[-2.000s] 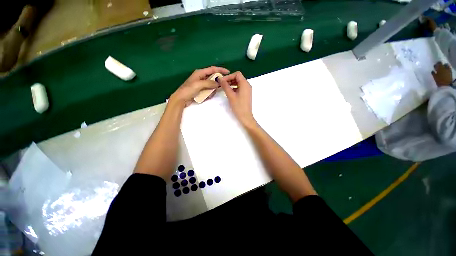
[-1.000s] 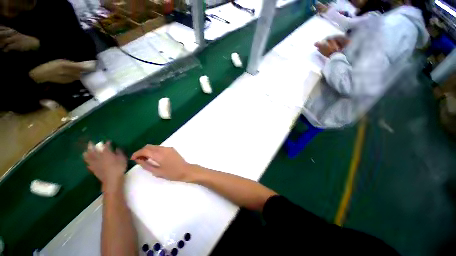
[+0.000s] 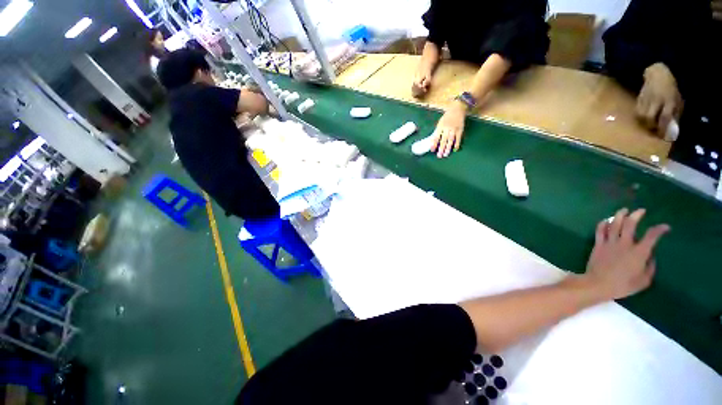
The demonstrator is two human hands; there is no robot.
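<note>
My left hand (image 3: 624, 257) is over the green belt (image 3: 554, 213) at the right, back up, with its fingers spread. A small bit of white shows beside its fingertips; the palm side is hidden. A white oblong housing (image 3: 517, 179) lies on the belt to the left of my hand, not touched by it. Small dark round discs (image 3: 481, 380) lie in a group at the bottom, partly hidden by my black sleeve. My right hand is out of the picture.
The white-covered table (image 3: 427, 245) borders the belt. Another person's hand (image 3: 450, 130) touches a housing (image 3: 423, 145). More housings (image 3: 402, 132) lie farther along. A worker (image 3: 214, 134) sits at left by white heaps (image 3: 317, 158) and blue stools (image 3: 273, 249).
The view has swung left. My left hand has moved from the table edge out over the belt and its fingers are spread. My right hand has left the picture.
</note>
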